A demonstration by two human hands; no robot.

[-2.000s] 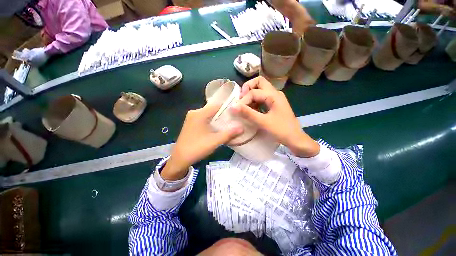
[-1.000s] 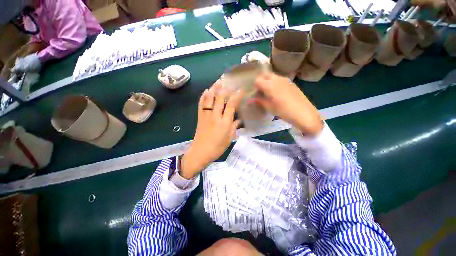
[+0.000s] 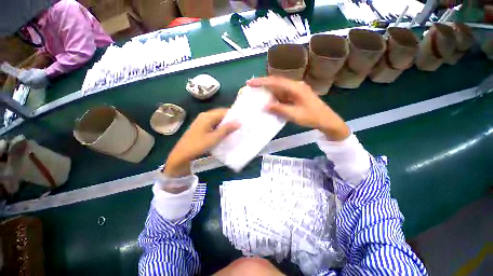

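My left hand and my right hand hold a blank white sheet between them, tilted over the rail; its surface is slightly blurred. My left hand grips its left side, my right hand its upper right side. Fanned label sheets with rows of print lie below my hands, with a crinkled clear plastic bag at their right. A beige housing stands just beyond my right hand, partly hidden by it.
More beige housings stand in a row at upper right. Another housing lies tilted at left, near a beige base part and a white base part. White tubes lie beyond the rail. A person in pink is at upper left.
The housing that was in my hands has left them and stands at the near end of the row. Both hands now hold the white sheet. Parts at left have shifted right along the belt.
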